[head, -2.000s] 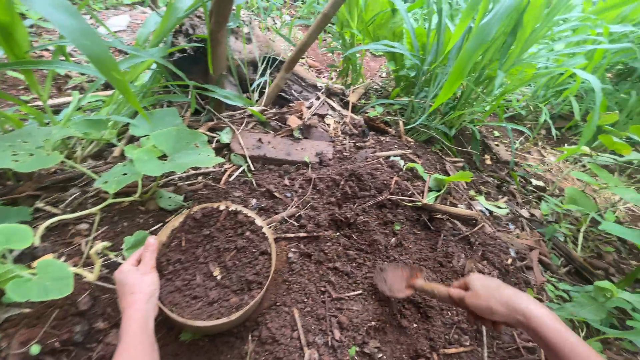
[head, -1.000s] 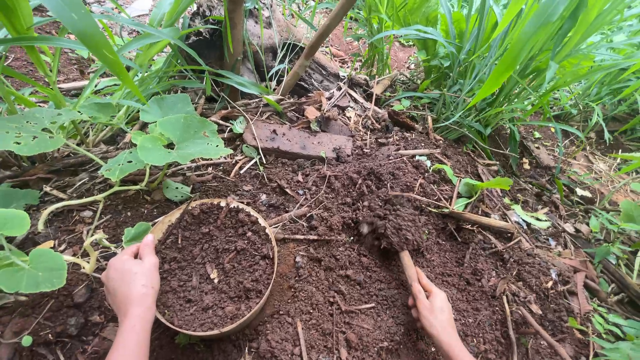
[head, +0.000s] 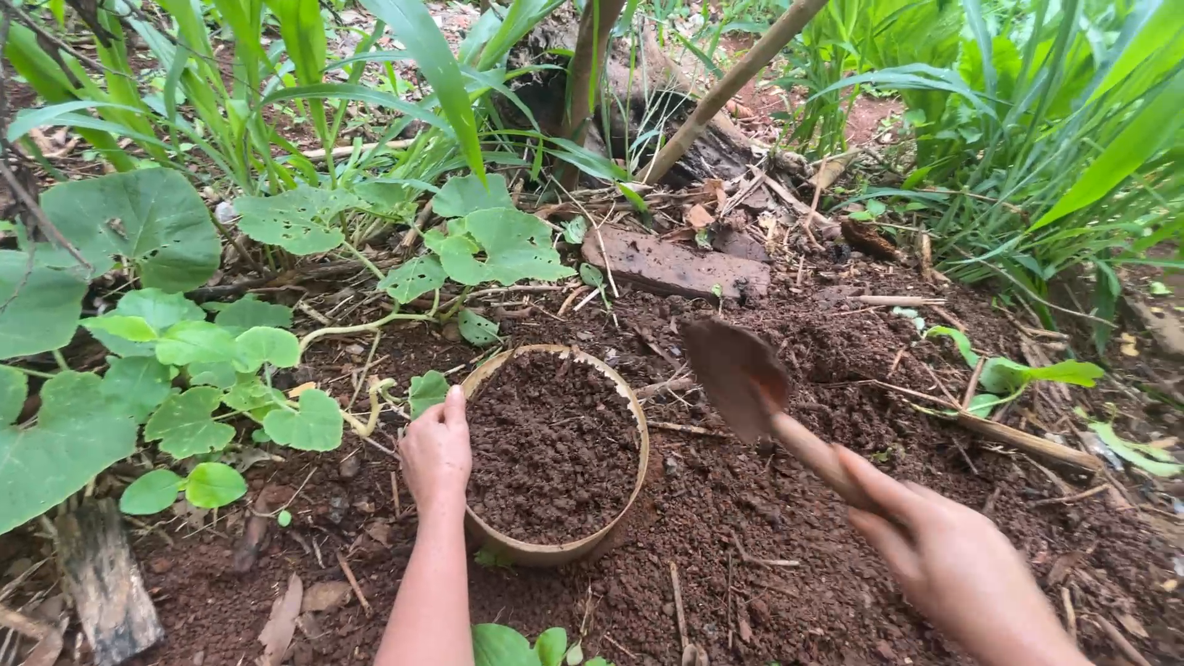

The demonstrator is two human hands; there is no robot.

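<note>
A round container (head: pixel 640 462) with a chipped, pale rim stands on the ground, holding dark crumbly soil (head: pixel 555 449) up near its rim. My left hand (head: pixel 437 453) grips its left side, with the thumb at the rim. To the right of the container, my right hand (head: pixel 934 546) is closed around the wooden handle of a hand trowel (head: pixel 737 377). The trowel's soil-coated blade is raised above the ground and points up and left; no heap of soil shows on it. Loose dark soil (head: pixel 832 351) is mounded behind and to the right of the blade.
A brick (head: pixel 680 264) lies behind the container, before a charred log (head: pixel 684 129) and slanting wooden stems (head: pixel 731 88). Broad-leaved vines (head: pixel 499 245) spread at the left, near a weathered piece of wood (head: pixel 106 583). Tall grass (head: pixel 999 185) grows at the right; a dry stalk (head: pixel 1031 442) lies there.
The trowel's blade was down in the soil mound a second ago; now it is lifted clear, nearer the container. The soil in the container looks higher. My left hand stays at the rim.
</note>
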